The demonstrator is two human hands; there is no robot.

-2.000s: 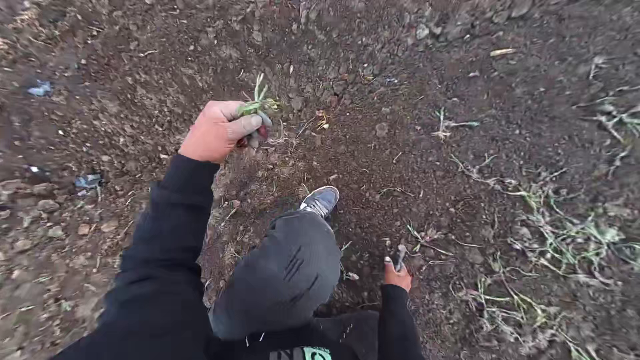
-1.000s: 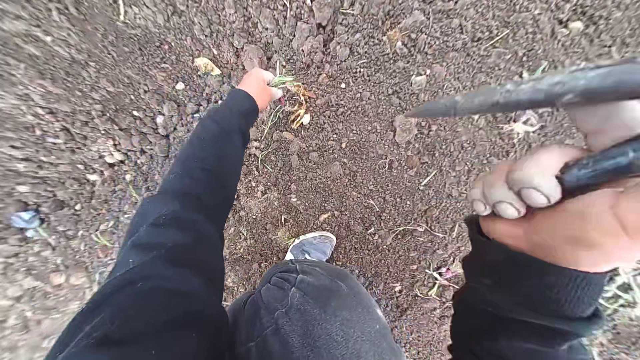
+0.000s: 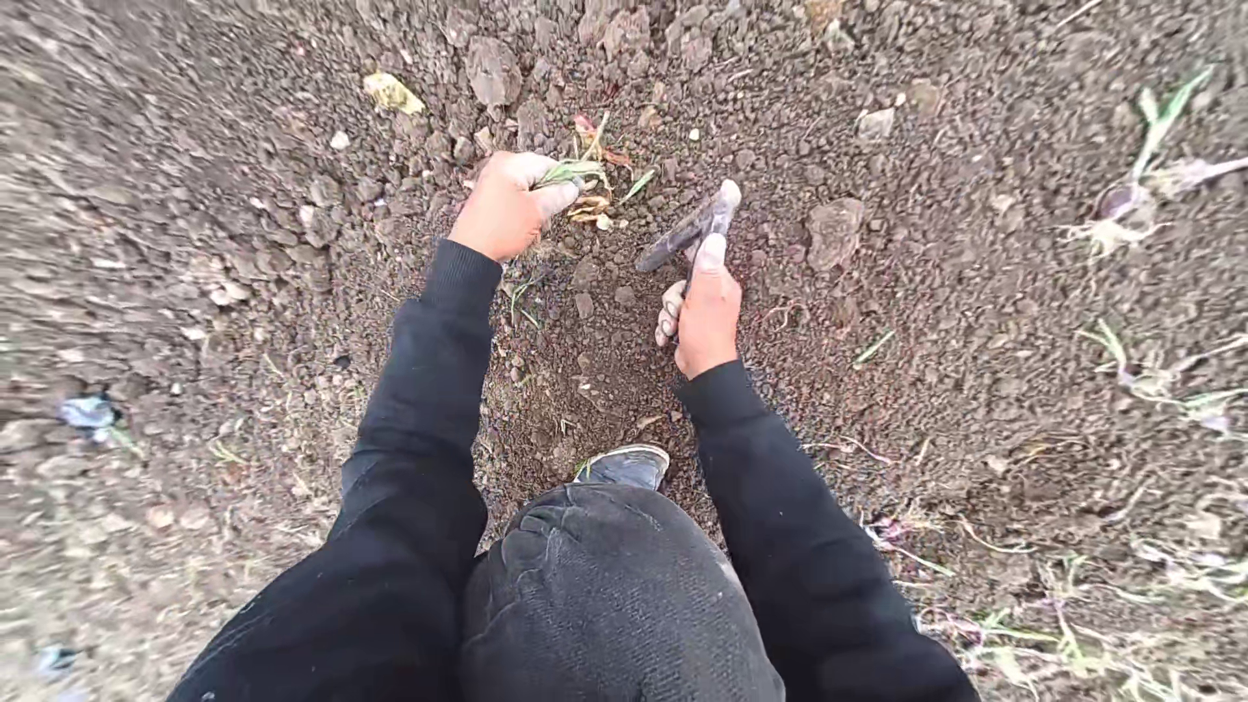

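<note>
My left hand (image 3: 512,205) is closed around the green leaves of a plant (image 3: 577,174) at the soil surface, with dry brown and reddish leaves beside it. What lies under the fingers is hidden. To its right, my right hand (image 3: 707,307) grips a small hand tool (image 3: 678,237) by its dark handle, thumb on top. The tool's dirty metal blade points down and left over the soil, a short way from the plant. Whether the blade touches the ground I cannot tell.
Uprooted onion plants (image 3: 1121,200) lie on the soil at the right, with more stalks (image 3: 1063,639) at the lower right. A yellowish scrap (image 3: 393,93) and a bluish scrap (image 3: 90,412) lie at the left. My shoe (image 3: 624,466) and knee are below the hands.
My right hand with the tool has moved from close to the camera down to the soil near my left hand. Two seconds ago my left hand held a plant raised above the ground.
</note>
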